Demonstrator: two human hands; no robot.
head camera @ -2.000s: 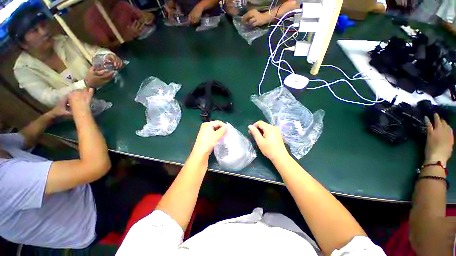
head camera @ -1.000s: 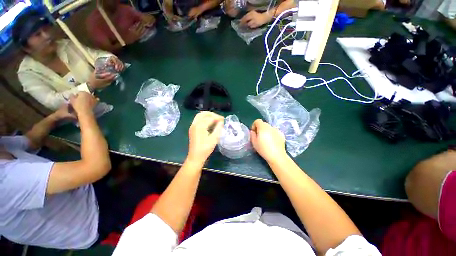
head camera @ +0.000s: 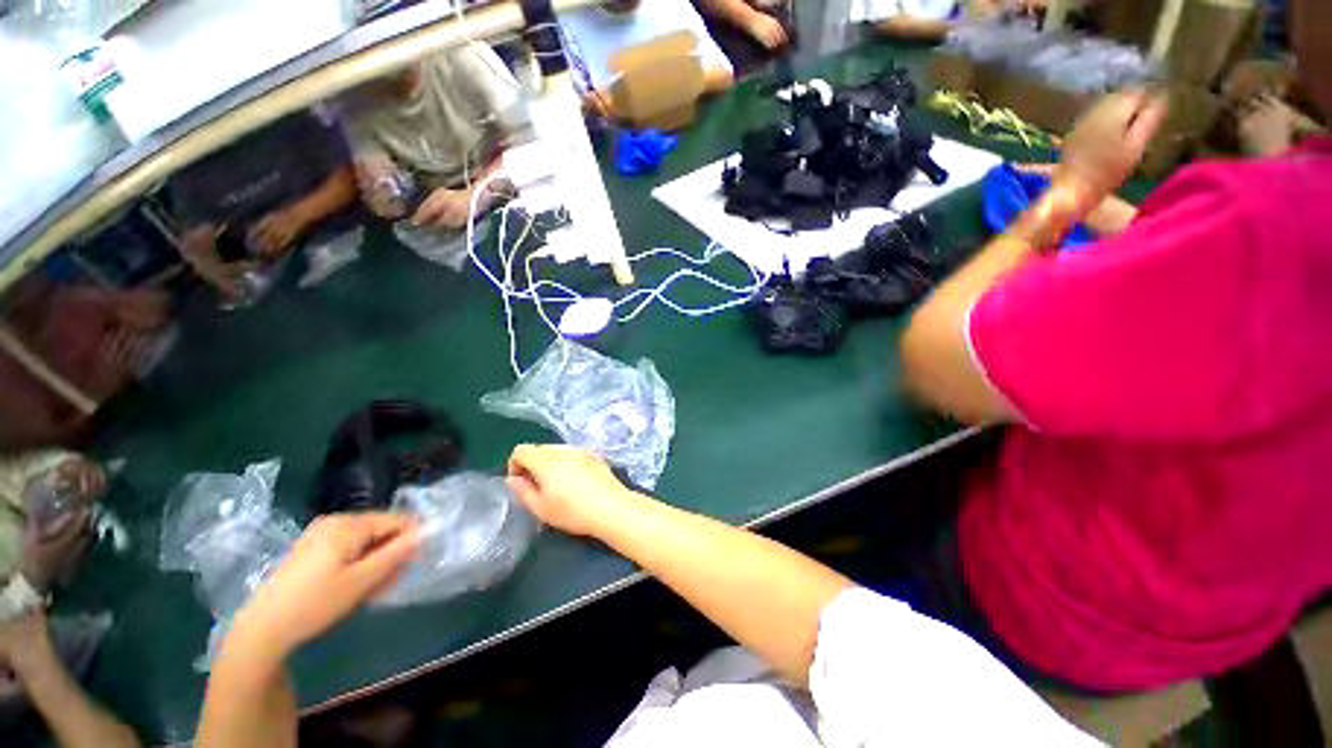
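Note:
A puffy clear plastic bag [head camera: 465,544] is between my hands near the bench edge, slightly blurred. My left hand [head camera: 324,573] pinches its left side. My right hand [head camera: 567,485] pinches its upper right side. What is inside the bag is too blurred to tell. A second clear bag [head camera: 602,409] with a round part lies just beyond my right hand. A third clear bag [head camera: 227,538] lies left, partly behind my left hand. A black strap piece [head camera: 387,446] lies behind the held bag.
A power strip [head camera: 587,190] with white cables stands beyond the bags. Black corded parts [head camera: 825,154] lie on a white board [head camera: 694,212], with more in front. A person in a red shirt [head camera: 1154,336] handles a blue item [head camera: 1011,202] at right. Other people sit across and left.
The view has swung right, showing the right neighbour and the boxes beyond. The held bag now looks longer and puffier between my hands, which are farther apart.

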